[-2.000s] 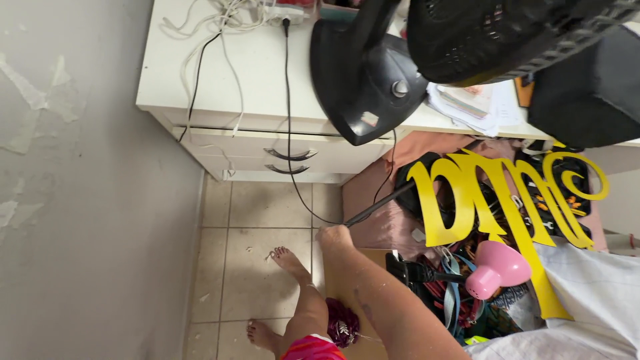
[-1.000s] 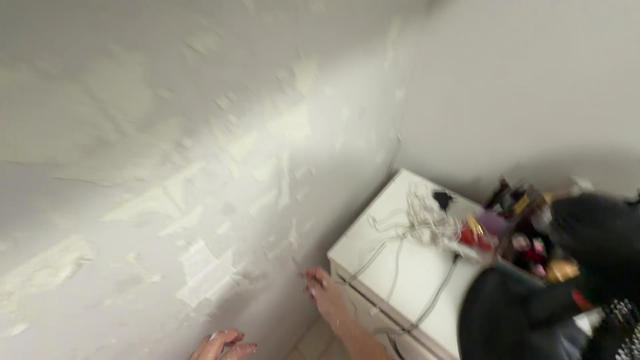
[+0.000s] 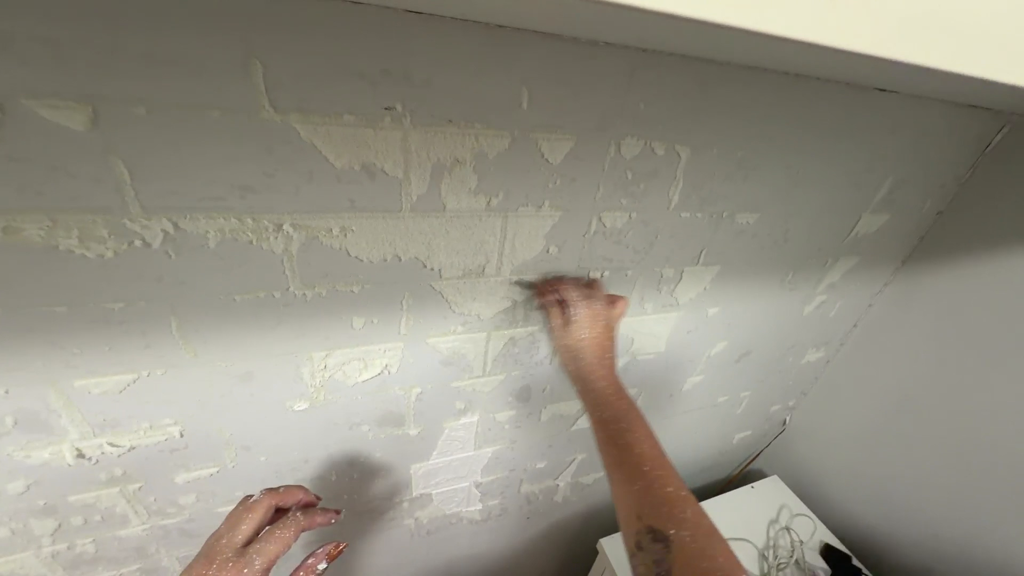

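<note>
A grey wall (image 3: 240, 328) fills most of the view, with cream, torn patches of brick-patterned covering stuck on it. My right hand (image 3: 582, 320) is at a cream patch (image 3: 476, 296) near the middle, fingers bent against the wall and blurred by motion. Whether something thin is between its fingertips cannot be told. My left hand (image 3: 268, 532), low in the view and dusted with white specks, holds nothing, its fingers apart and slightly curled. A whiter patch (image 3: 456, 472) lies between the two hands, lower on the wall.
A white ledge or shelf underside (image 3: 720, 40) runs across the top. At the lower right stands a white cabinet (image 3: 728, 512) with tangled white cables (image 3: 788, 544) and a black object (image 3: 840, 558). A second wall (image 3: 928, 360) meets the patched one on the right.
The view has swung from the desk and floor to the patched wall. My right hand, on a black cable or rod two seconds ago, is now up at the wall.
</note>
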